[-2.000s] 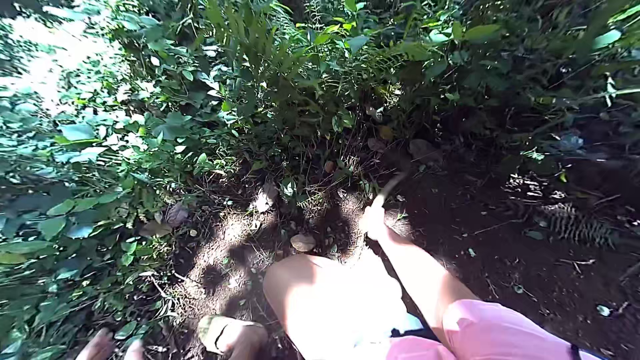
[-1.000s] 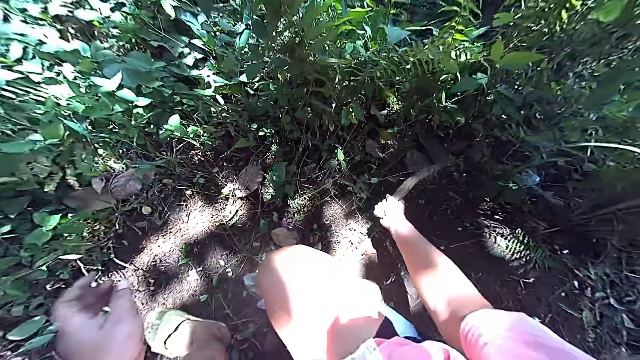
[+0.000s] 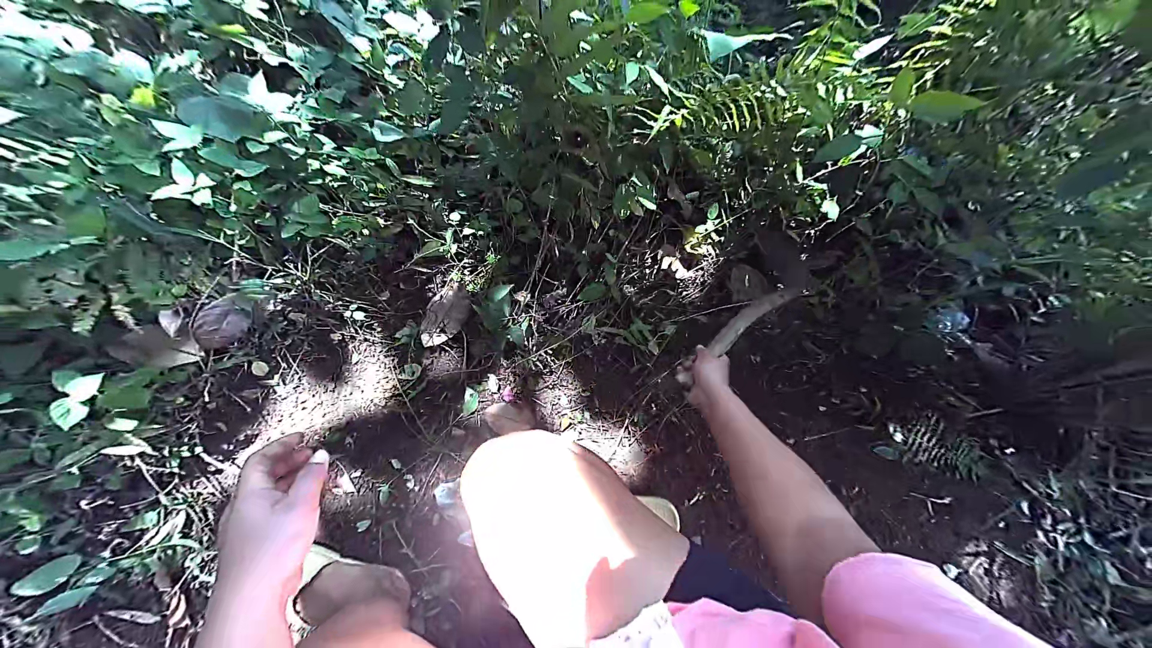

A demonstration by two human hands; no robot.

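Note:
My right hand (image 3: 706,373) is closed around the curved wooden handle (image 3: 751,321) of a tool, low over dark soil at the edge of the plants. The handle runs up and to the right to a dark head or blade (image 3: 785,261), partly lost in shadow, so its kind is unclear. My left hand (image 3: 279,477) is over the ground at lower left, fingers curled with the thumb near them and nothing visible between them. Dry brown leaves (image 3: 446,316) lie on the soil between the two hands.
Dense green weeds (image 3: 360,144) and ferns (image 3: 738,108) grow across the far side. My bare knee (image 3: 540,522) is at the lower middle, with my sandal (image 3: 310,576) on the soil left of it. A brown stone or leaf (image 3: 509,417) lies beyond the knee. A cut fern frond (image 3: 940,447) lies at right.
My left hand has come up from the lower left edge and now shows with its forearm. My right hand still grips the wooden handle. The view has shifted somewhat.

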